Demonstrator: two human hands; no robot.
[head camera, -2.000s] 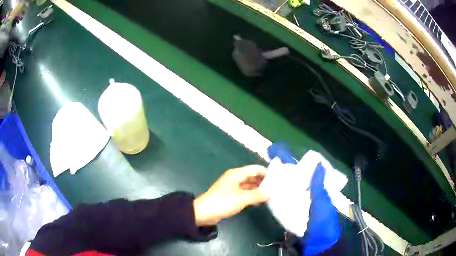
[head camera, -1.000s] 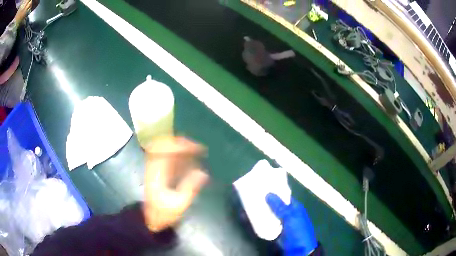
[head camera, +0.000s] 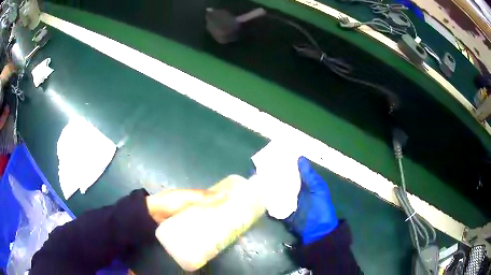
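My bare left hand (head camera: 180, 202) is shut on the translucent solvent bottle (head camera: 207, 231), which holds yellowish liquid. The bottle is tilted well over, its top end against the white wiping cloth (head camera: 280, 180); its nozzle is hidden. My right hand (head camera: 316, 207), in a blue glove, holds the cloth above the green bench, close to the belt's white edge rail. The fingers behind the cloth are mostly hidden.
White folded cloths (head camera: 86, 156) lie on the bench at left, beside a blue bin (head camera: 27, 156) with clear plastic bags. A grey corded unit (head camera: 223, 26) is on the dark belt. Coiled grey cord (head camera: 417, 220) crosses the rail at right. Metal tools lie at bottom right.
My left hand has taken hold of the bottle, lifted it off the bench and brought it tilted to the cloth. The cloth in my right hand has moved up slightly in the picture.
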